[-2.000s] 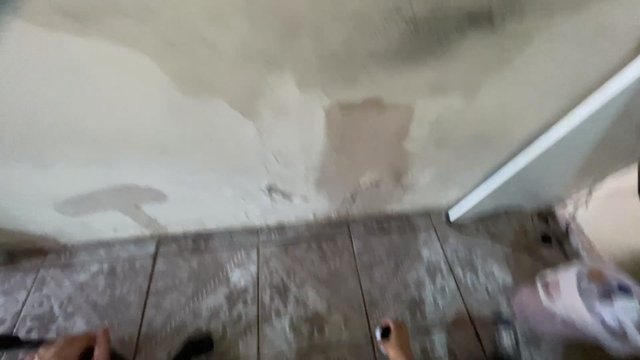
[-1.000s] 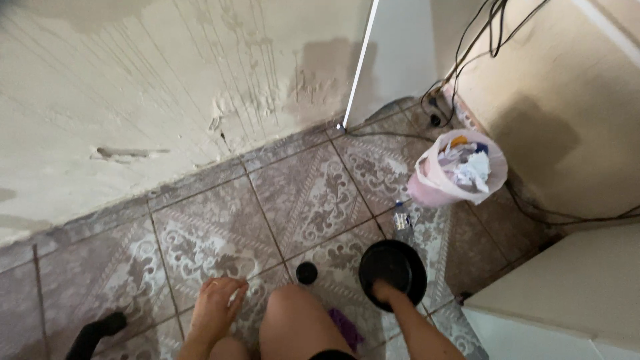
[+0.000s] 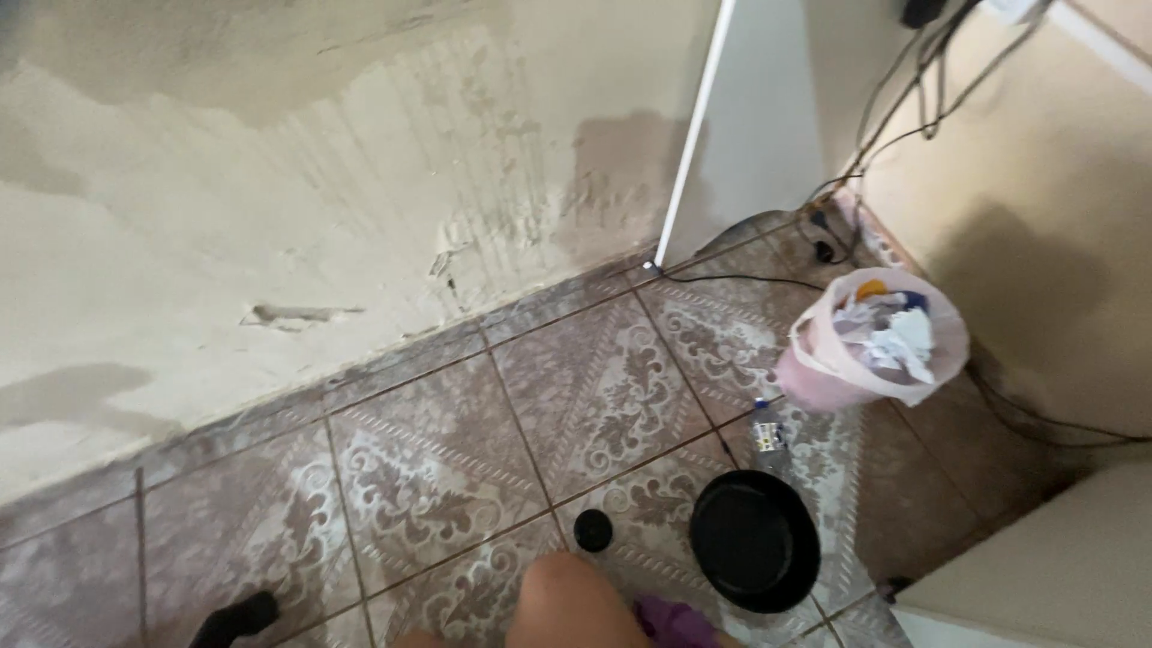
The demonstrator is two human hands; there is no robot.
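Neither my left hand nor my right hand can be made out. Slivers of skin show at the bottom edge, but I cannot tell what part they belong to. A round black pan or bowl (image 3: 754, 540) rests on the patterned tile floor (image 3: 441, 441), right of my bent knee (image 3: 571, 603). Just beyond the knee lies a small black disc, perhaps a lid (image 3: 593, 531). Something purple (image 3: 675, 623) is partly visible beside the leg. At the lower left is a black curved object (image 3: 236, 619), cut off by the edge.
A pink-white bag-lined bin (image 3: 828, 360) holds crumpled waste. Near it is a small clear bottle with a blue cap (image 3: 768, 432). Dark cables (image 3: 936, 108) hang in the corner and trail over the floor. A white panel (image 3: 756, 117) stands against the damp, chipped wall (image 3: 360, 198).
One second ago my right hand was at the black pan and my left hand was left of the knee. Both have since gone from sight, while the pan stays on the floor.
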